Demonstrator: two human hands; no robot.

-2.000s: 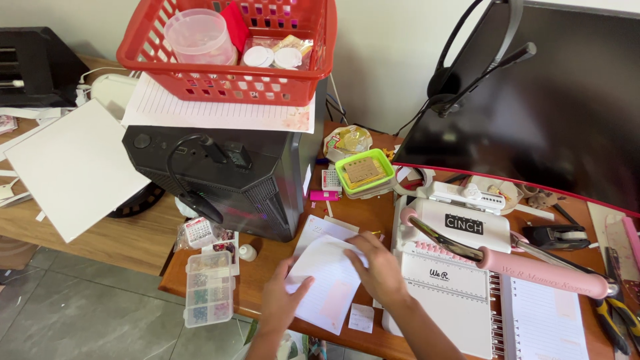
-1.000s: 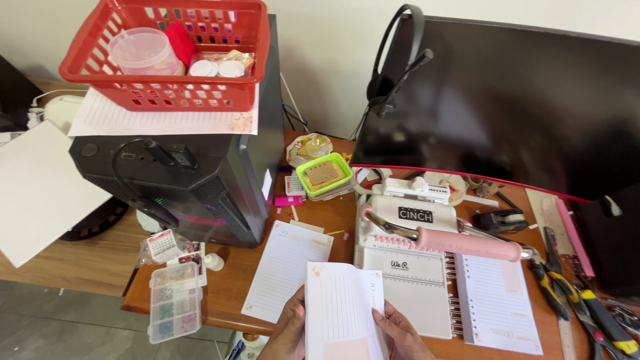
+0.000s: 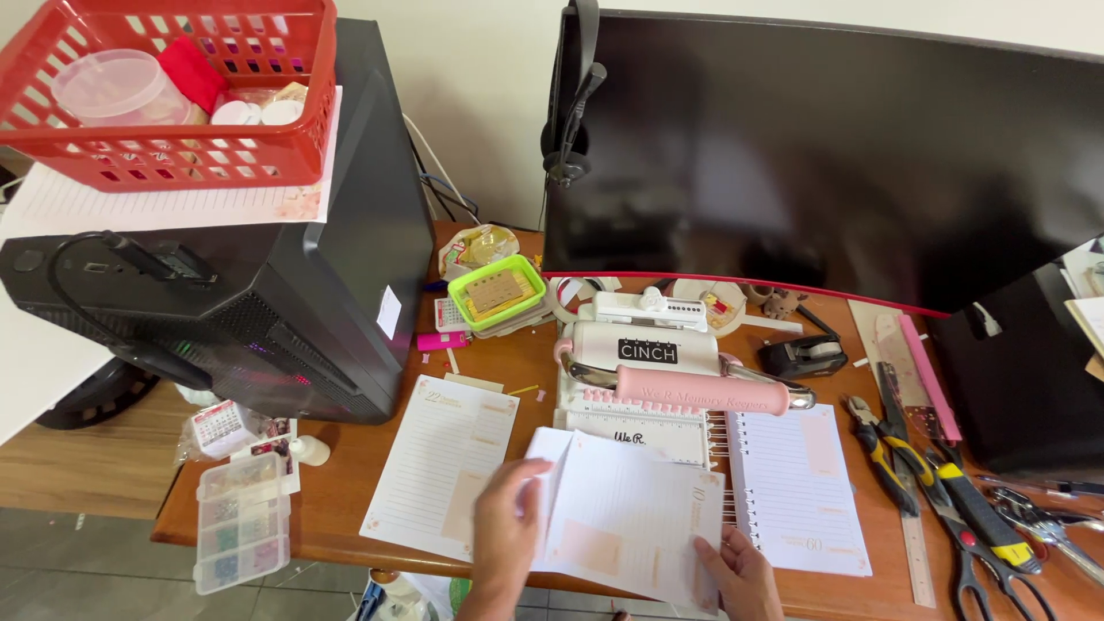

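Note:
Between my hands is a stack of printed planner pages (image 3: 634,517), partly over the lower edge of the white Cinch binding machine (image 3: 642,345) with its pink handle (image 3: 703,390). My left hand (image 3: 509,526) holds the stack's left side, where the sheets are fanned apart. The right hand (image 3: 737,569) pinches the lower right corner, thumb on top. Another printed sheet (image 3: 440,466) lies flat on the desk to the left. Right of the machine lies a stack of pages with white wire binding (image 3: 802,492) along its left edge.
Pliers (image 3: 880,453), scissors (image 3: 970,543), a utility knife (image 3: 987,517) and a metal ruler (image 3: 916,552) lie at right. Behind stand a monitor (image 3: 811,155) and tape dispenser (image 3: 802,355). At left are a computer tower (image 3: 345,259), red basket (image 3: 216,155) and compartment box (image 3: 243,522).
The held pages have moved right, over the machine's lower edge, and are now fanned at the left. The view has shifted.

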